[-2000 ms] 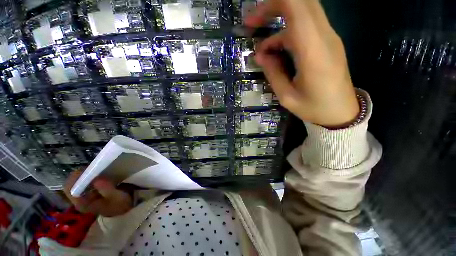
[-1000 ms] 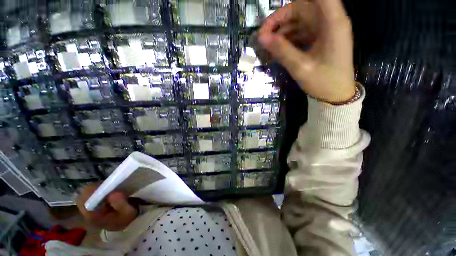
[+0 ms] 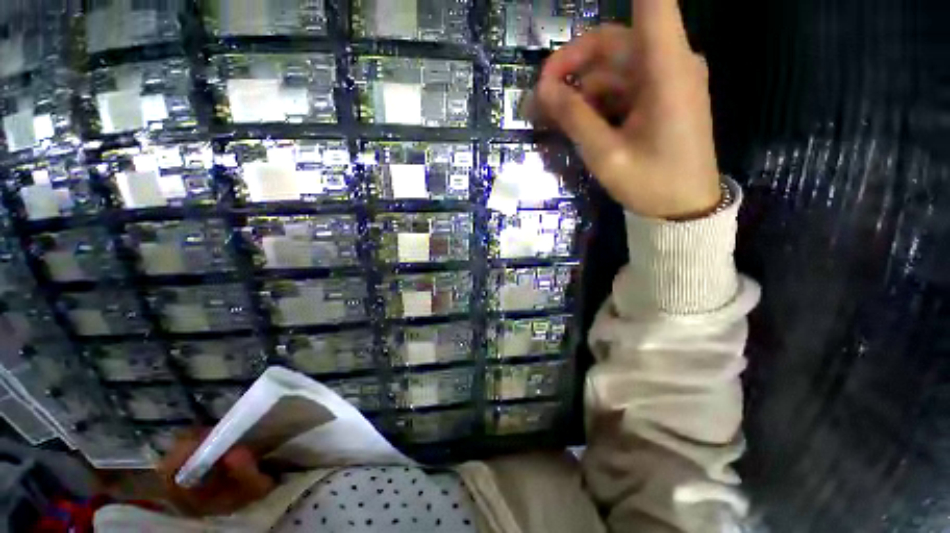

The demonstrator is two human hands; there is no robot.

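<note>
My left hand is low at the left and grips a folded white-edged pad sheet with a grey-brown face. My right hand is over the upper right of the tray, with thumb and index finger pinched together and another finger pointing up. Something small and dark shows near the fingertips, too blurred to name. The tray lies in front of me with rows of circuit boards in its pockets. Pale squares sit on the boards, some shining under the light.
White-edged sheets lie at the lower left edge of the tray. A red item is below them. A dark, ridged, shiny surface is to the right of the tray. My sleeve crosses the tray's right edge.
My right hand stays over the upper right boards, with a finger now extended upward. The tray's rows, the held sheet and my left hand sit lower in the picture.
</note>
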